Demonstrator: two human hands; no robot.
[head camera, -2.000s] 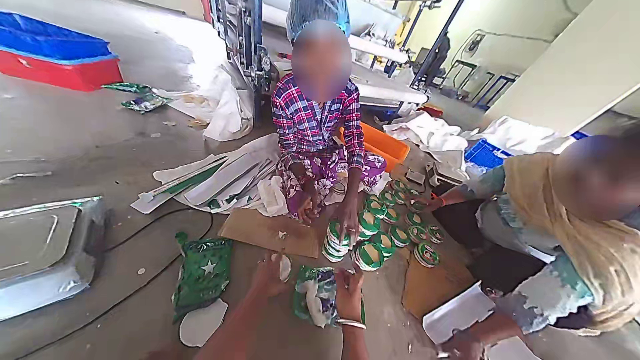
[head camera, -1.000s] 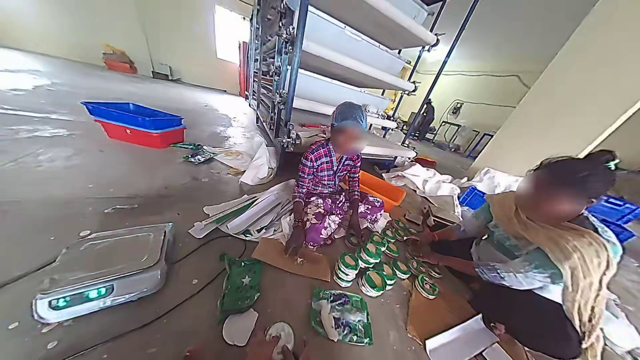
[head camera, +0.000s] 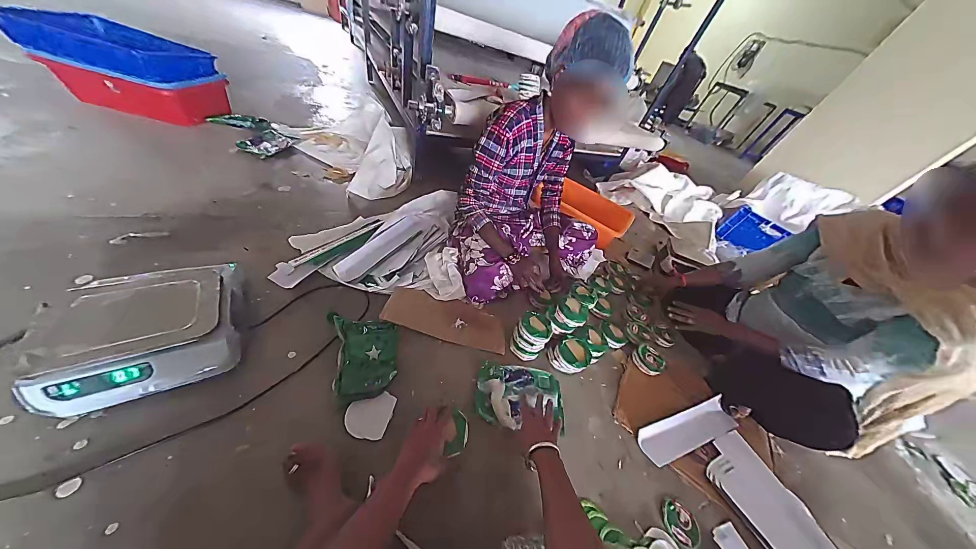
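Observation:
My left hand (head camera: 425, 446) grips a green-edged round disc (head camera: 457, 433) at its right side, low in the middle of the view. To its right, my right hand (head camera: 538, 421), with a pale bangle at the wrist, rests with spread fingers on a green plastic bag (head camera: 488, 381) with whitish contents. Whether those fingers grip anything cannot be told. A full green bag with a star (head camera: 368, 354) lies beyond my left hand, with a white piece of sheet (head camera: 370, 416) just below it. Stacks of green-and-white round discs (head camera: 570, 354) stand beyond my right hand.
One person (head camera: 526, 168) sits ahead by the stacks, another person (head camera: 831, 305) at the right. A digital scale (head camera: 145, 335) stands left, its cable on the floor. Cardboard (head camera: 450, 320), white strips (head camera: 770, 488), more discs (head camera: 680, 522), an orange crate (head camera: 587, 210) and blue and red trays (head camera: 152, 95) lie around.
Since a second ago, my right hand has come back into view and onto the green bag. A green-edged disc now shows in my left hand. The view has tilted down since then.

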